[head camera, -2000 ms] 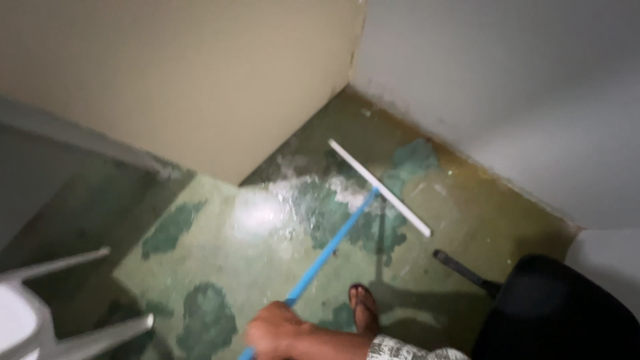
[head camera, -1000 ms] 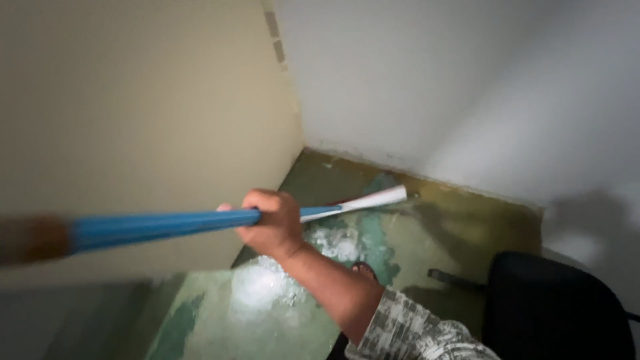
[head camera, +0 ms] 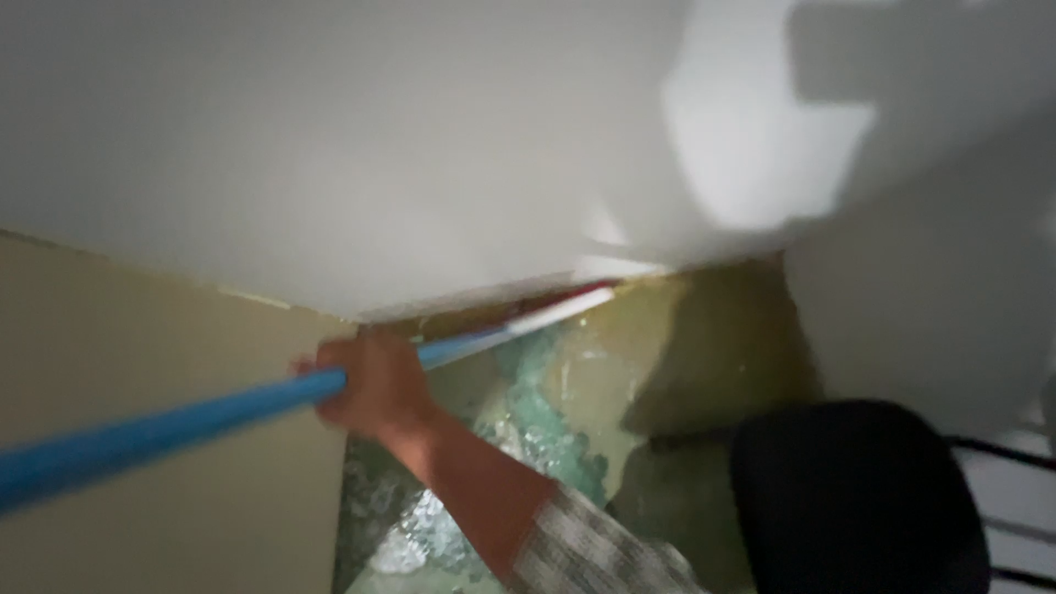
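Observation:
My right hand [head camera: 375,379] is closed around the blue pole [head camera: 165,433] of a floor squeegee. The pole runs from the left edge of the view, through my fist, towards the far wall. At its far end the white squeegee head [head camera: 561,312], with a dark red strip along it, lies on the floor close against the foot of the grey-white wall. A patterned sleeve covers my forearm. My left hand is outside the view.
A black chair [head camera: 858,495] stands at the lower right. The green floor [head camera: 610,371] is patchy, with a wet, shiny area [head camera: 429,528] below my arm. A beige wall [head camera: 165,346] rises on the left, and a grey-white wall [head camera: 330,148] stands ahead.
The squeegee head has moved from the open floor to the foot of the far wall. My right hand is still closed on the pole. The view has swung markedly.

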